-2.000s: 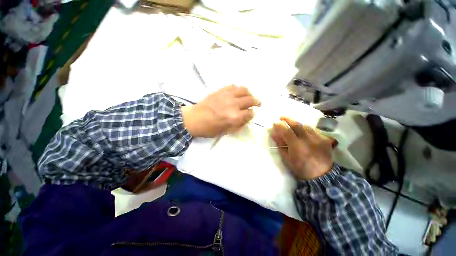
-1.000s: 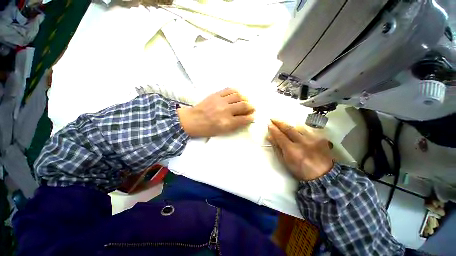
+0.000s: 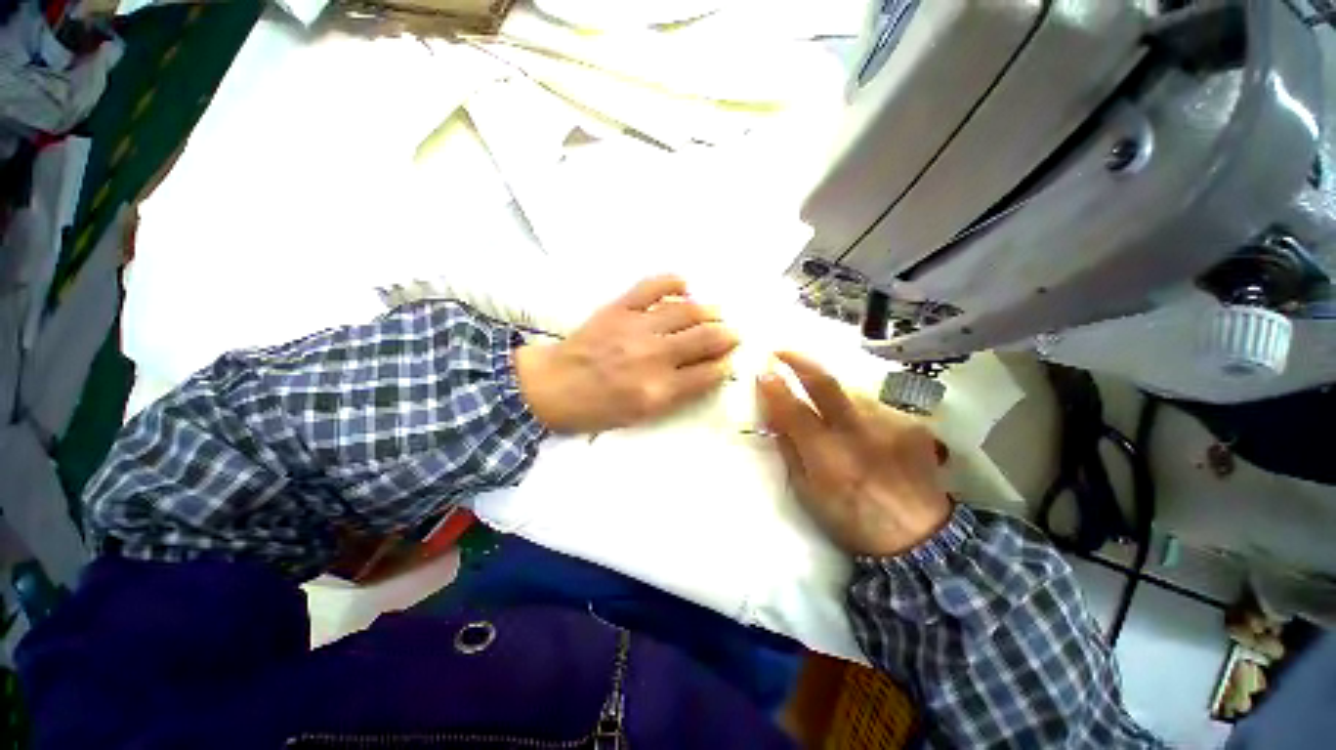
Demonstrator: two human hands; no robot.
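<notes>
A white to cream garment panel (image 3: 630, 506) lies on the machine table and over its front edge, glaring in the light. My left hand (image 3: 633, 359) lies palm down on it, fingers bent and pointing right. My right hand (image 3: 862, 462) presses on it, fingertips close to those of my left hand. Whether either hand pinches the cloth cannot be told. The pale grey sewing machine head (image 3: 1011, 161) stands at upper right. Its needle area (image 3: 876, 315) is just beyond my right hand, with a knurled knob (image 3: 914, 388) beside it.
Cream cut pieces (image 3: 615, 88) lie at the far side. Black-handled scissors (image 3: 1081, 484) and a thin black cable lie right of the machine. A ridged white dial (image 3: 1248, 340) is on the head. Scraps (image 3: 44, 235) litter the green floor at left.
Both hands have shifted slightly left and nearer in the picture over the last second, staying on the cloth. The view has tilted a little, and more of the machine head shows than at first.
</notes>
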